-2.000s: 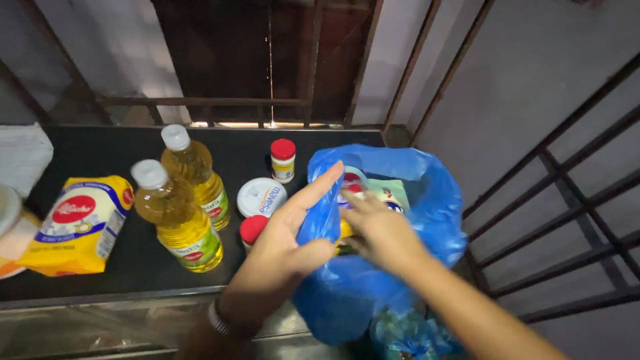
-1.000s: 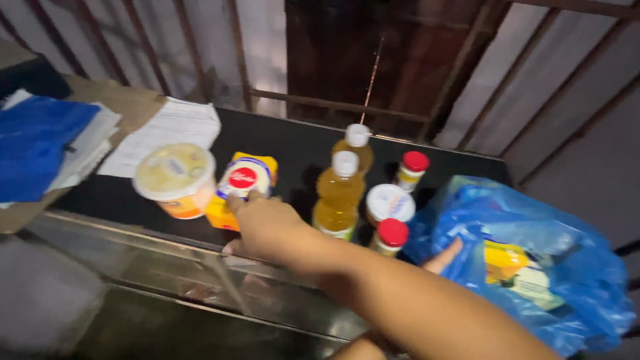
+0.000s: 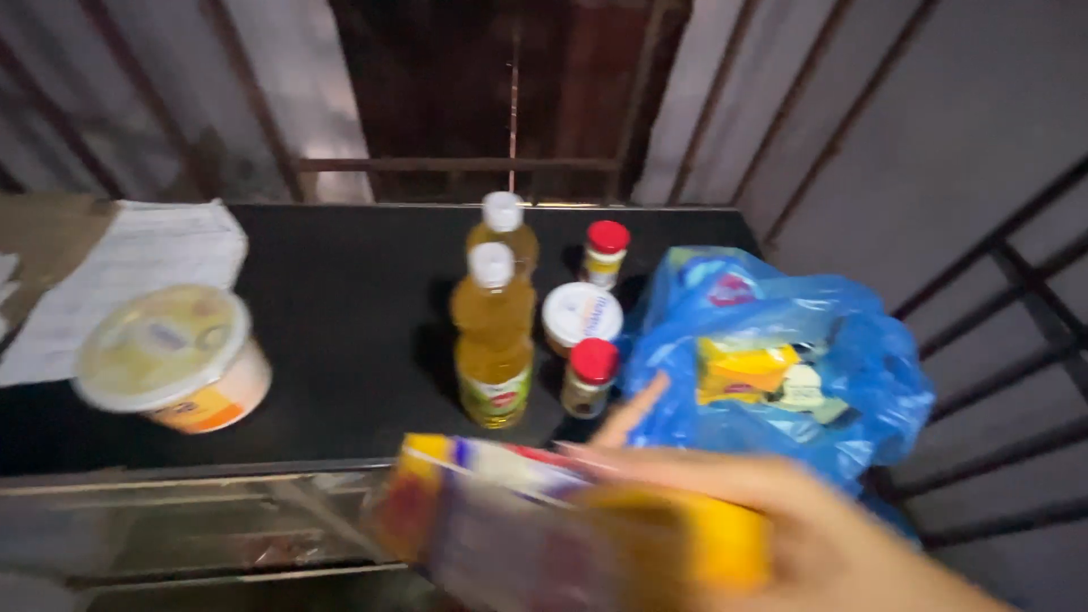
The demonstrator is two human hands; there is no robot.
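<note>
My right hand [image 3: 765,493], blurred, grips a yellow, white and purple food packet [image 3: 544,527] low in the foreground. Behind it, my left hand [image 3: 633,412] shows only in part, with a finger against the near left side of a blue plastic bag [image 3: 875,374]; its grip is hidden. Yellow packets [image 3: 744,370] and a pale green one lie inside the open bag. Left of the bag are a white-lidded tub [image 3: 582,314] and two red-lidded jars [image 3: 592,378] [image 3: 606,255]. Two white-capped bottles of yellow oil [image 3: 495,331] [image 3: 503,229] stand upright beside them.
A large lidded tub [image 3: 174,357] stands at the left of the black countertop [image 3: 348,340], near printed paper sheets [image 3: 161,246] and brown cardboard. Metal bars [image 3: 459,165] run behind the counter and along the right wall. Below the counter's front edge is a glass-like panel.
My right hand has lifted the yellow packet off the counter beside the large tub and carried it right, towards the blue bag. My left hand remains at the bag.
</note>
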